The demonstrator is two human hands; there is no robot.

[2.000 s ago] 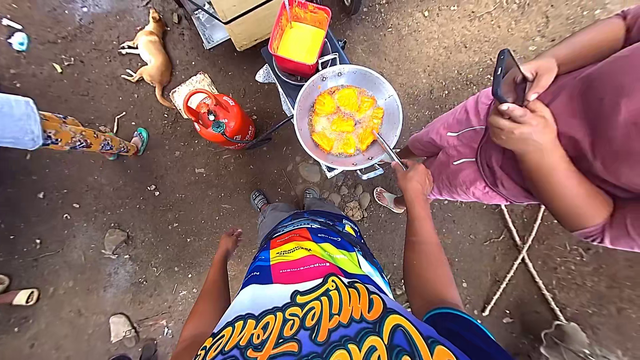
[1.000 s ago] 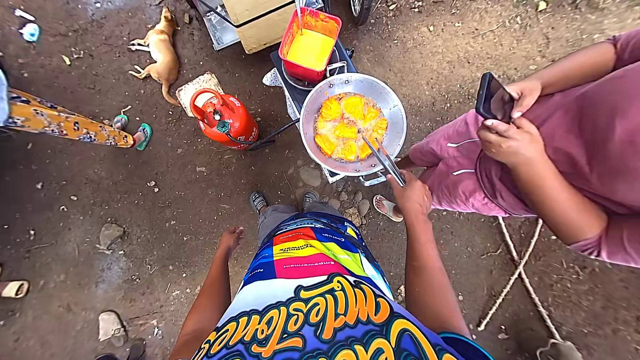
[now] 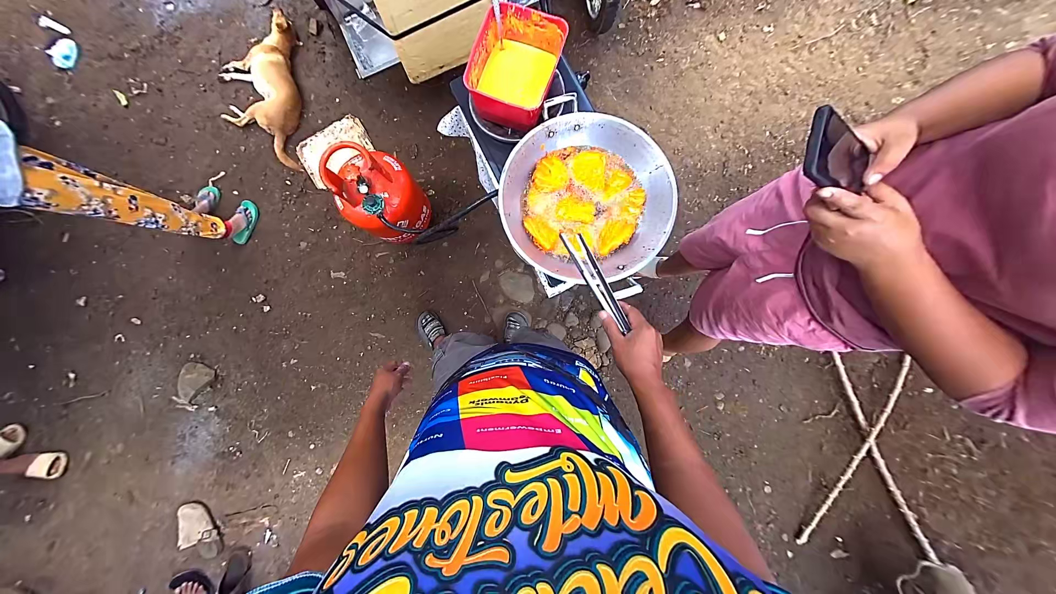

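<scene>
My right hand is closed around metal tongs, whose tips reach the near side of the hot oil in a wide metal frying pan. Several orange battered pieces bubble in the oil. Behind the pan, a red square container of orange batter rests on a metal pot, with a utensil handle standing in it. My left hand hangs at my side, away from the pan, its fingers slightly apart and nothing seen in it.
A red gas cylinder stands left of the pan, its hose running toward the stove. A dog lies beyond it. At the right, a person in pink holds a phone. Another person's patterned trouser leg is at the left. Stones lie below the pan.
The tongs have swung from the right side of the pan to its near side, and their tips now point up and left. My left hand remains low at my side.
</scene>
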